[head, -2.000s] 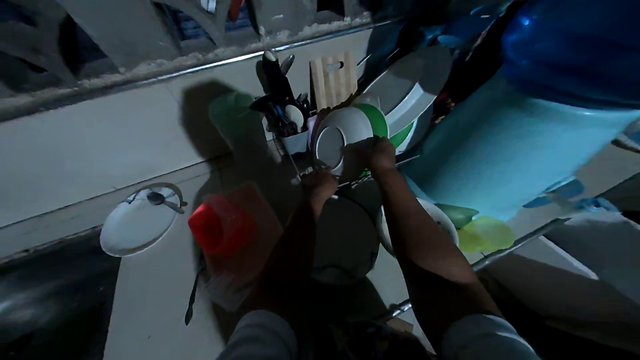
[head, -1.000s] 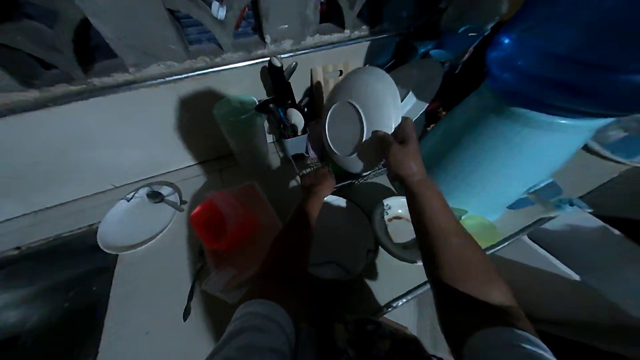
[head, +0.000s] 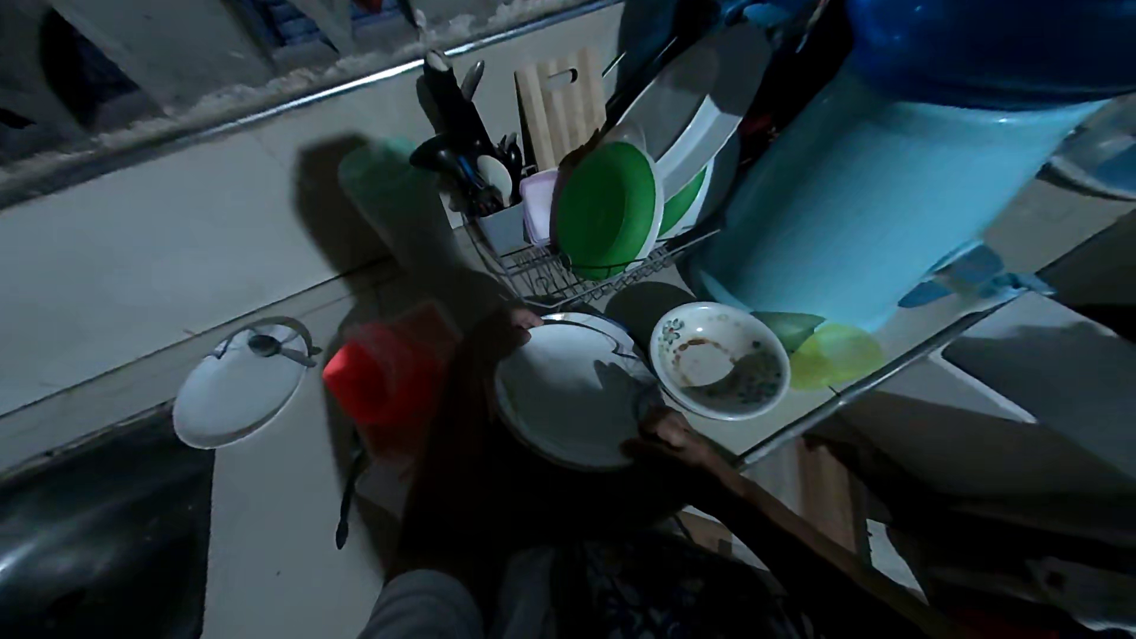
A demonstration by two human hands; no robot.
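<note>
A white plate (head: 572,395) lies in front of my body, its upper face toward me. My right hand (head: 670,435) grips its lower right rim, and my left hand (head: 519,327) is at its upper left rim, mostly in shadow. Behind its top edge shows the rim of another white dish. A white bowl with a floral pattern and brown residue (head: 719,361) stands to the right. Beyond, a wire dish rack (head: 568,277) holds a green and white bowl (head: 608,210), large pale dishes, a wooden cutting board (head: 561,106) and a utensil holder (head: 502,228).
A large light-blue container (head: 887,195) stands at the right. On the left are a red plastic container (head: 382,382), a greenish translucent one (head: 390,191), a white plate (head: 235,399) with a spoon, and a dark sink basin (head: 106,532). A metal edge runs along the counter at right.
Both hands have come down from the rack toward my body. The white dish held up at the rack one second ago is no longer raised there; a plate is now between my hands.
</note>
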